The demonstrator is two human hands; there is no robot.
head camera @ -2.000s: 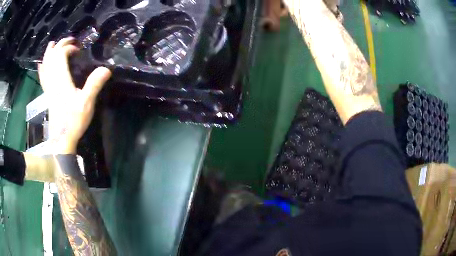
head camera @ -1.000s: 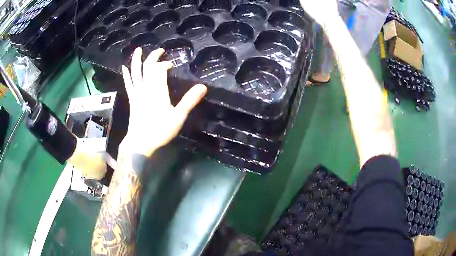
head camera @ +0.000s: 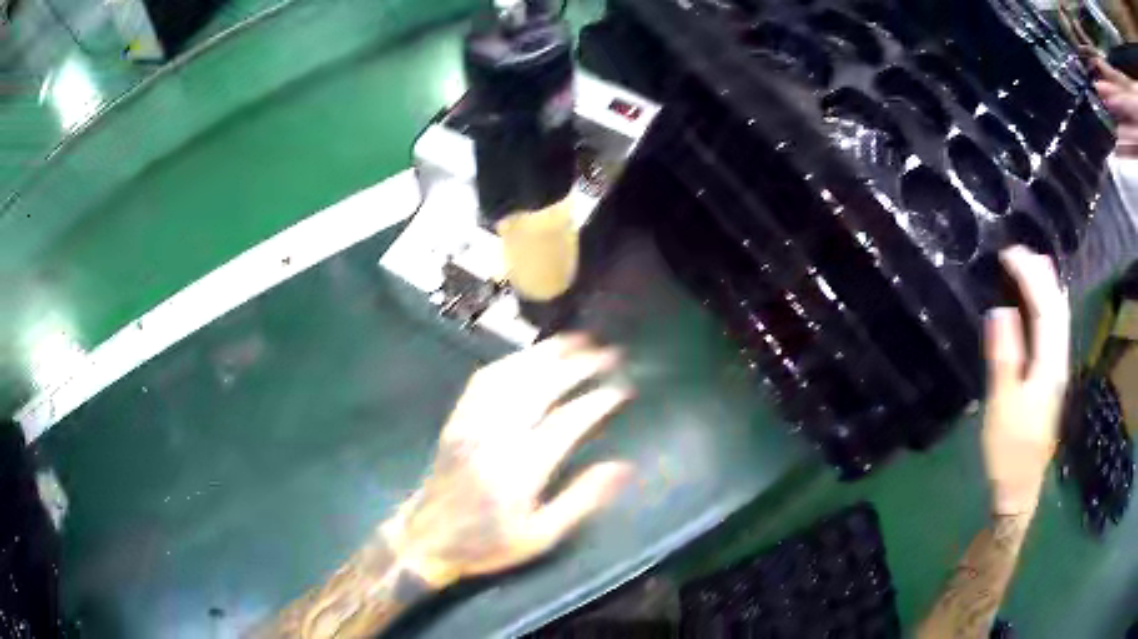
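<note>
A tall stack of glossy black blister trays [head camera: 799, 262] stands on the right of the green bench; the top tray shows round pockets. My left hand [head camera: 524, 456] is over the bench in front of the feeder, fingers apart, holding nothing, slightly blurred. My right hand [head camera: 1030, 362] is at the stack's right side, fingertips at the top tray's edge; whether it grips the tray is unclear. The black electric screwdriver [head camera: 518, 125] with its cream wrap hangs nose-down in front of the white-grey screw feeder [head camera: 456, 162], hiding part of it.
The green bench [head camera: 237, 437] has a white strip [head camera: 225, 281] along its far side. A filled black tray [head camera: 799, 580] lies below the bench's near edge. More black parts [head camera: 1101, 449] are at the far right. Another person's hand [head camera: 1117, 106] shows at the upper right edge.
The view has swung left. My left hand has left the tray stack and is over the bench. My right hand has come down to the stack's right side.
</note>
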